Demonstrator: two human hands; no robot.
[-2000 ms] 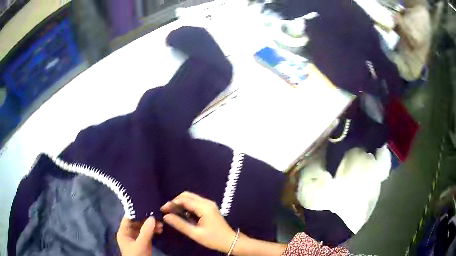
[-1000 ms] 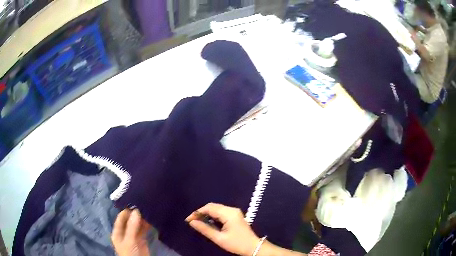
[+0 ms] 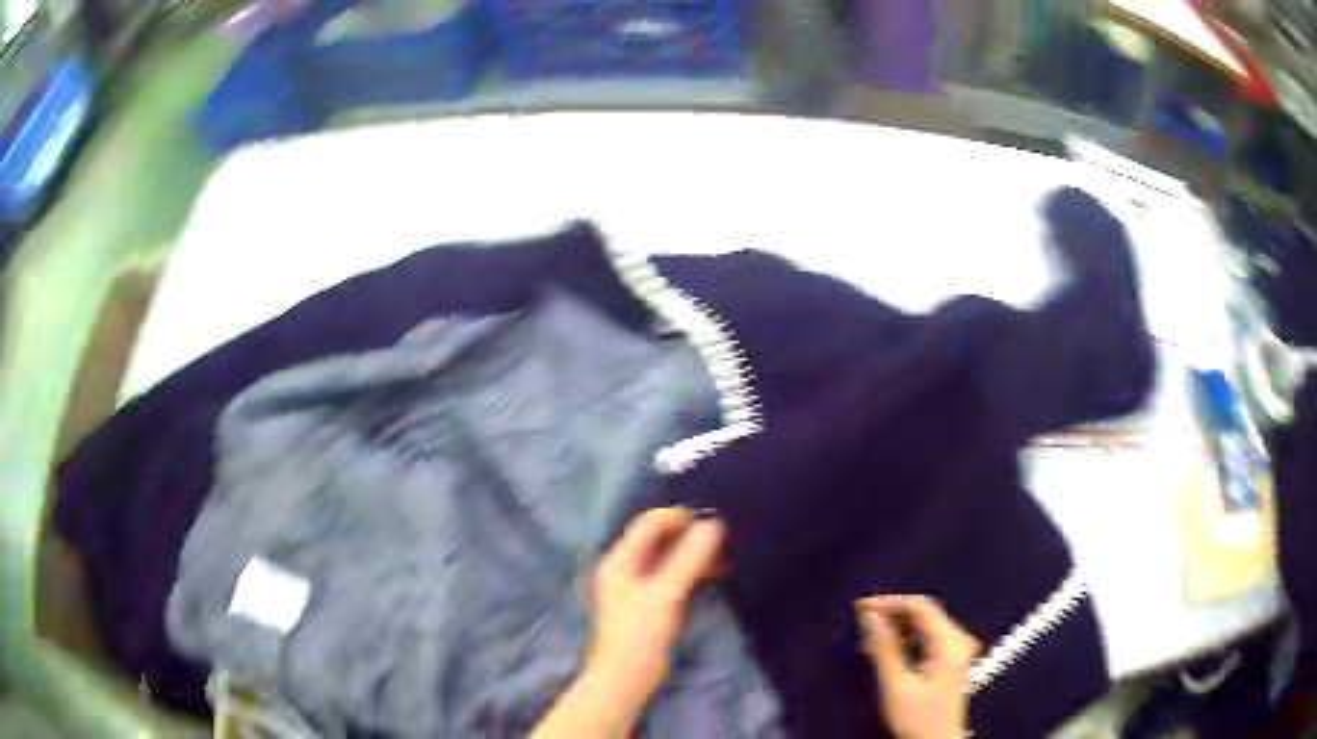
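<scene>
A dark navy jacket [image 3: 896, 433] lies opened out, its sleeve bent at the right. Its grey-blue lining [image 3: 419, 491] faces up at the left, wrinkled, with a white label [image 3: 269, 595] low on it. White toothed trim [image 3: 722, 361] runs along the neckline; a short trim strip [image 3: 1028, 635] is at lower right. My left hand [image 3: 650, 599] pinches the dark front edge just below the neckline trim. My right hand [image 3: 920, 664] is curled above the dark shell, apart from my left, around a small dark tool mostly hidden in the palm.
The jacket lies on a white table [image 3: 433, 173]. Blue crates [image 3: 621, 36] stand beyond its far edge. At the right are a blue patterned phone [image 3: 1228, 433] on brown card [image 3: 1220, 556], and more dark cloth [image 3: 1296, 491]. White papers [image 3: 1134, 181] lie at the far right.
The view has swung left, showing more lining and the white label. My hands have moved apart since the earliest frame. My left hand was lifted by the edge and now pinches it.
</scene>
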